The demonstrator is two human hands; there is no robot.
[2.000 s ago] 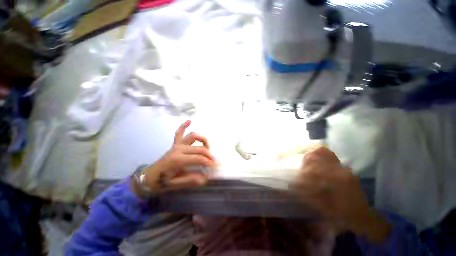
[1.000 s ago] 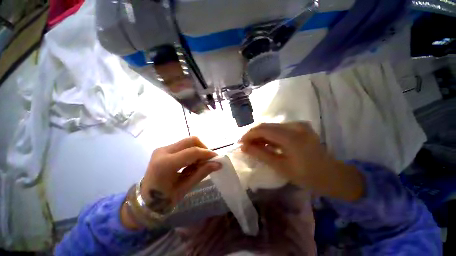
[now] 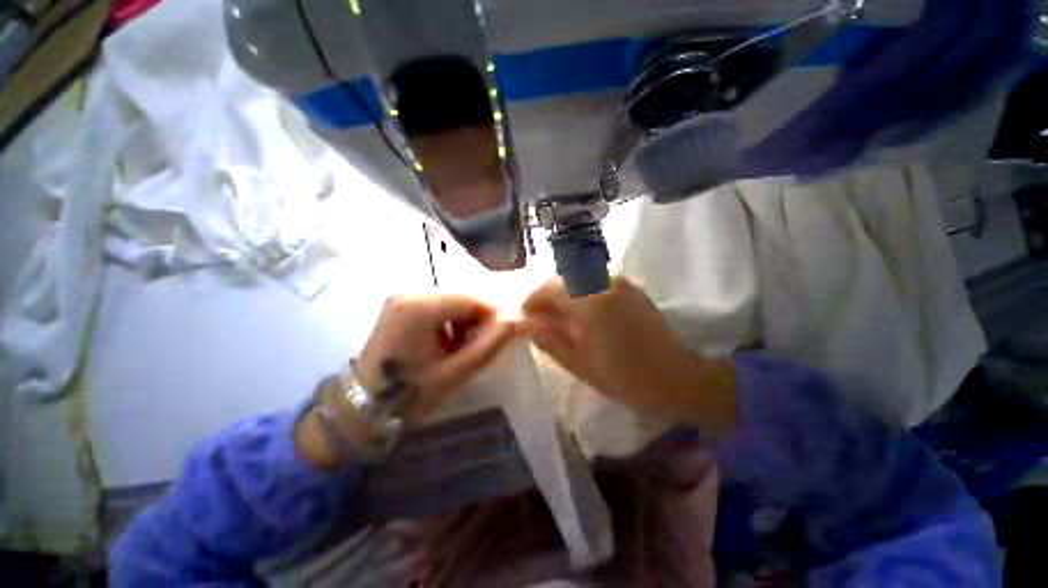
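Observation:
A narrow white fabric strip (image 3: pixel 549 459) hangs from my fingertips down over the table's front edge toward my lap. My left hand (image 3: pixel 431 345) pinches it at its top end, left of the needle area. My right hand (image 3: pixel 621 350) pinches cloth beside it, fingertips nearly touching the left ones, just below the grey ribbed attachment (image 3: pixel 582 260). A white garment piece (image 3: pixel 822 270) drapes to the right, and part of it shows below my right hand. The fingertips are blurred in glare, and the needle point cannot be made out.
The white machine head with a blue stripe (image 3: pixel 563 67) looms over the hands. Its shiny-rimmed oval part (image 3: pixel 457 138) reflects a face. A pale ribbed knob (image 3: pixel 690 155) and purple cloth (image 3: pixel 896 98) are at right. A heap of white pieces (image 3: pixel 190 172) lies left.
Both hands have moved slightly up toward the machine, with their fingertips closer together. The strip still hangs from them. The machine head looms larger in the view.

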